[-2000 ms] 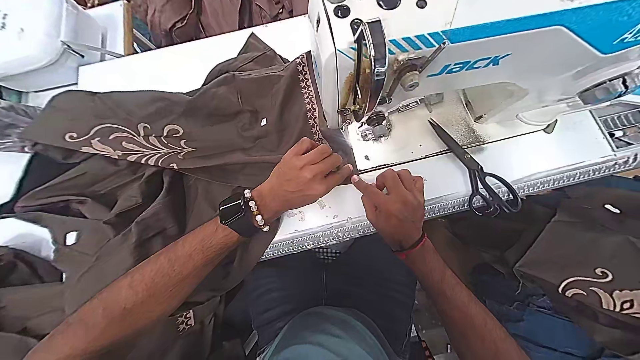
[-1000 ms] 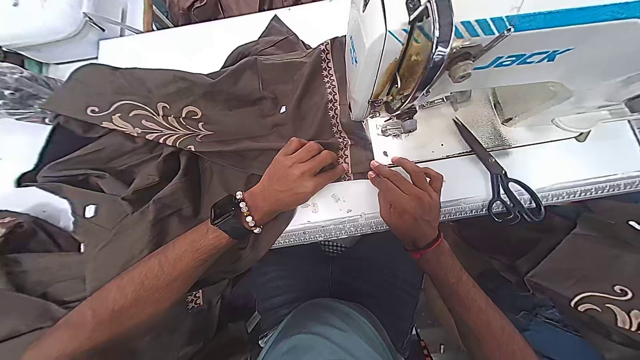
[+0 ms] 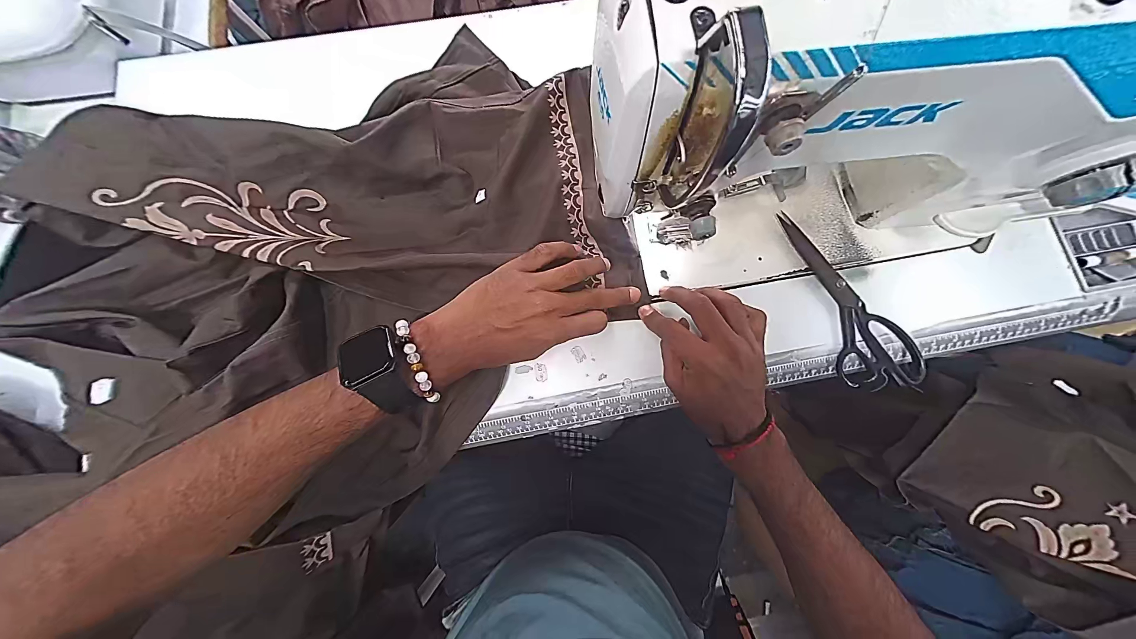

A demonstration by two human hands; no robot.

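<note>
A dark brown embroidered garment (image 3: pixel 426 186) is spread over the white machine table, its border band (image 3: pixel 565 160) beside the presser foot (image 3: pixel 679 229) of a Jack sewing machine (image 3: pixel 896 115). My left hand (image 3: pixel 524 306), with spread fingers, lies flat on the cloth near its front corner. At that corner my right hand (image 3: pixel 717 351) pinches the cloth edge between thumb and forefinger. Black-handled scissors (image 3: pixel 848 306) lie to the right of my right hand, blades pointing toward the machine.
A measuring tape strip (image 3: pixel 887 373) runs along the table's front edge. More brown embroidered fabric (image 3: pixel 1021 479) lies at the lower right, below the table. Folds of the garment hang over the left side. A tray with small parts (image 3: pixel 1105 248) is set in the table at the right.
My left hand's fingers have spread out over the cloth, where two seconds ago they were bunched at its edge. The view has shifted somewhat.
</note>
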